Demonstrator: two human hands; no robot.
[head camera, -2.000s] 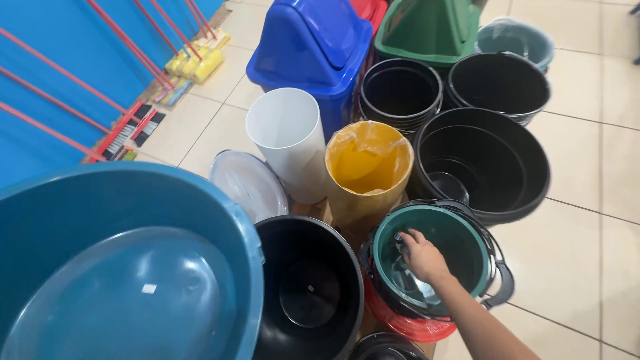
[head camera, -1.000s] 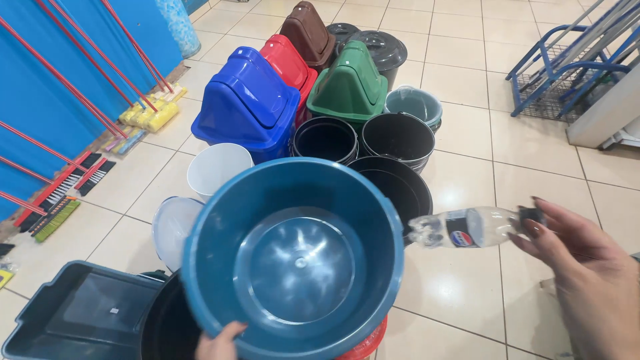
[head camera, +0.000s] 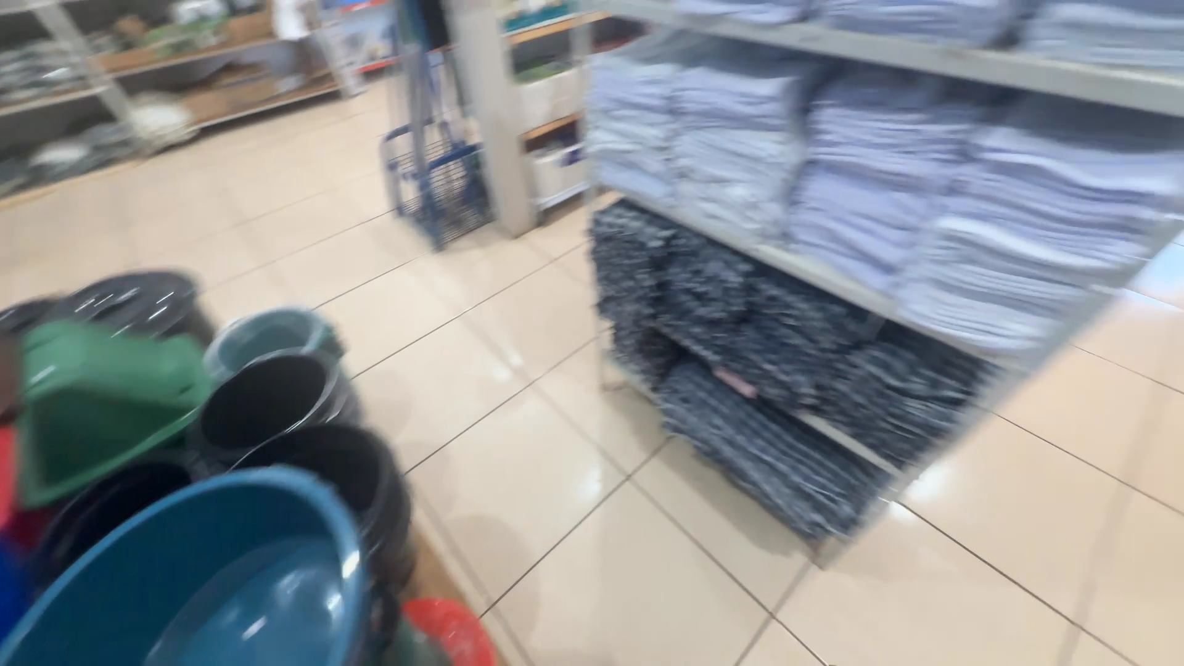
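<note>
Neither my left hand nor my right hand shows in this blurred view. A round blue plastic basin (head camera: 268, 573) is tilted at the lower left, its near part cut off by the frame's bottom edge. Behind it stand black plastic buckets (head camera: 268, 402), a pale teal bucket (head camera: 273, 338) and a green swing-lid bin (head camera: 106, 398). Part of a red plastic item (head camera: 453, 629) shows low beside the basin. No bottle can be seen.
A metal shelf rack (head camera: 832, 296) on the right holds folded pale towels (head camera: 869, 185) and dark textiles (head camera: 721, 314). Farther back are a blue wire cart (head camera: 435, 185), a pale column (head camera: 495, 120) and stocked shelves (head camera: 213, 106). Light floor tiles (head camera: 555, 499) lie between.
The view has swung far to the right. Both hands and the plastic bottle, seen a second ago, are out of the picture; the blue basin is now at the lower left.
</note>
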